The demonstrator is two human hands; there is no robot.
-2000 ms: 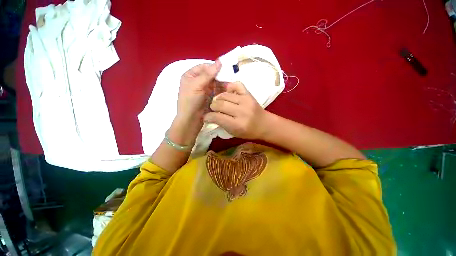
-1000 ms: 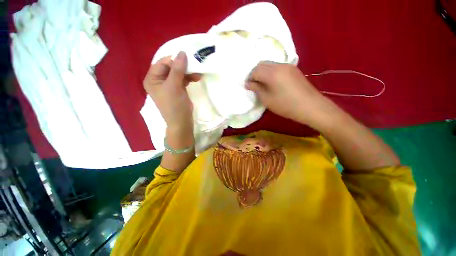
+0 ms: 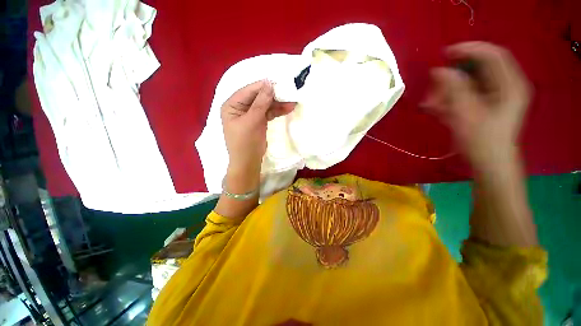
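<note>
A white garment [image 3: 337, 102] lies bunched on the red table in front of me, with a small dark label [image 3: 302, 77] on it. My left hand [image 3: 251, 121] pinches the garment's edge left of the label. My right hand [image 3: 481, 95] is raised to the right, away from the garment, and blurred. Its fingers are curled, but I cannot tell whether they hold a needle. A pale thread [image 3: 408, 153] runs from the garment's lower right edge toward below my right hand.
A long pile of white garments [image 3: 95, 114] lies on the left of the red table cloth [image 3: 185, 38], joined by white cloth along the front edge. A loose thread end [image 3: 468, 9] lies at the far right. Metal equipment [image 3: 25, 267] stands at lower left.
My right hand has left the garment and moved right and upward. The thread, looped on the table before, now stretches from the garment toward it. My left hand still pinches the cloth.
</note>
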